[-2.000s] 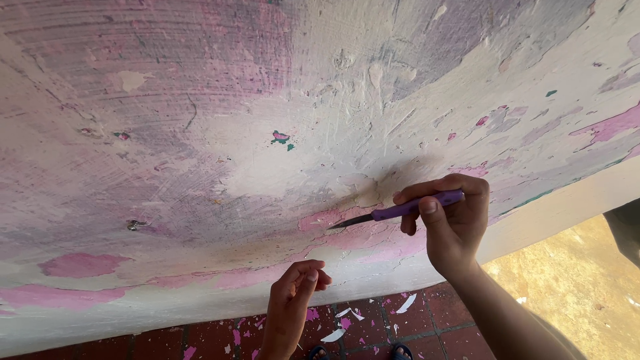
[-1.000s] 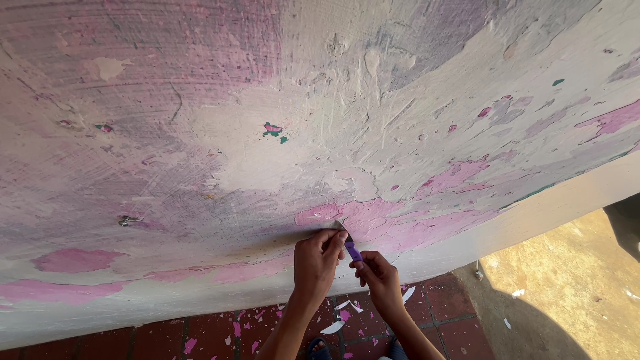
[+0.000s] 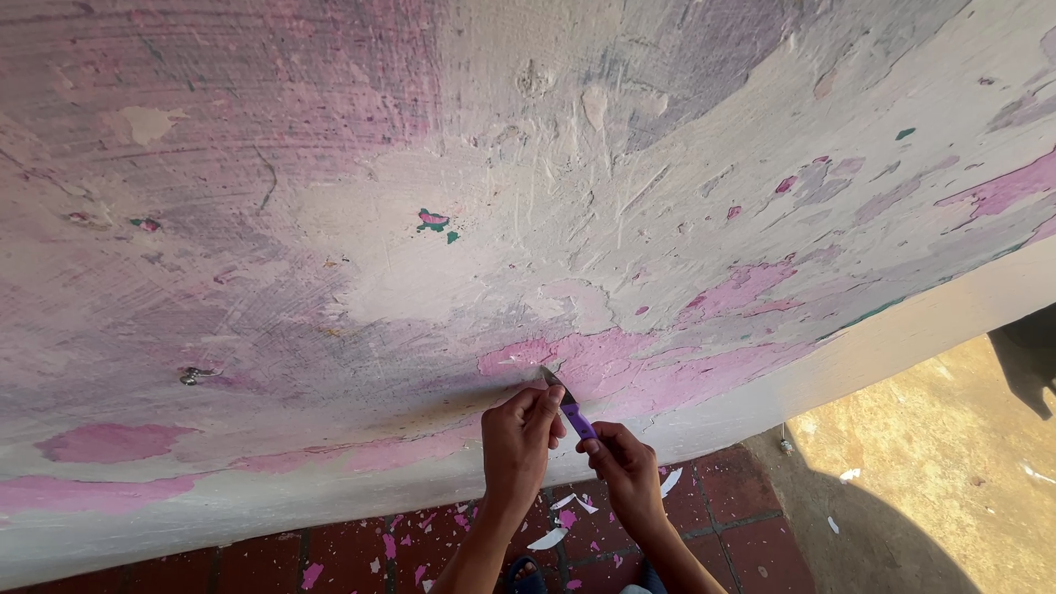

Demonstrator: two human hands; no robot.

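Note:
My right hand (image 3: 624,470) is closed around the purple handle of a small knife (image 3: 580,421), whose blade points up and left. The blade's tip lies at the pink patch of bared paint (image 3: 606,355) low on the wall. Against the blade, my left hand (image 3: 520,441) has its thumb and curled fingers; whether they pinch the blade or a paint flake cannot be told. Around the patch, the painted wall (image 3: 388,272) shows flaking white, pink and mauve layers.
Red floor tiles (image 3: 742,487) below carry pink and white paint flakes (image 3: 548,539). A sandaled foot (image 3: 525,573) stands at the bottom. A small metal fitting (image 3: 191,376) sticks out of the wall at left. Sunlit concrete ground (image 3: 924,445) lies at right.
Two seconds ago my right hand held the knife farther right, with my left hand apart and lower. Both hands have since come together at the pink patch, and the knife has turned more upright.

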